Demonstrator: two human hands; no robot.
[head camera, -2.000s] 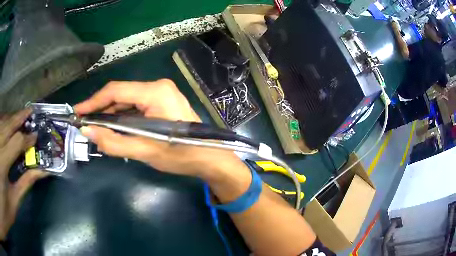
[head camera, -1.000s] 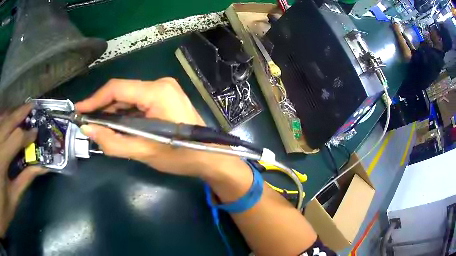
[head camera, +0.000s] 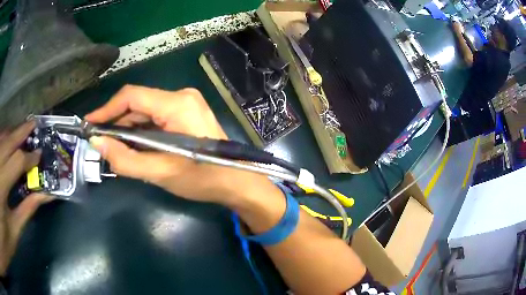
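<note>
My right hand (head camera: 167, 144) grips a soldering iron (head camera: 144, 138) like a pen; its tip end is inside the upper part of a white plug housing (head camera: 74, 176). The housing is open and has plug pins on its right side. A dark circuit board (head camera: 53, 164) with a yellow block (head camera: 34, 179) sits at the housing, with thin coloured wires beside it. My left hand (head camera: 14, 193), cut off by the left edge, holds the housing and board from the left. The exact contact point of the tip is too small to tell.
A grey fume hood (head camera: 49, 63) stands at upper left. Beyond my right hand are a parts tray (head camera: 268, 120), a long cardboard tray (head camera: 323, 138) and a black soldering station (head camera: 363, 80). Yellow-handled pliers (head camera: 340, 197) lie by my wrist. A cardboard box (head camera: 398, 242) and a person (head camera: 487, 69) are at right.
The iron and my right hand have shifted very slightly. The housing stays in my left hand. The person at right has moved a little.
</note>
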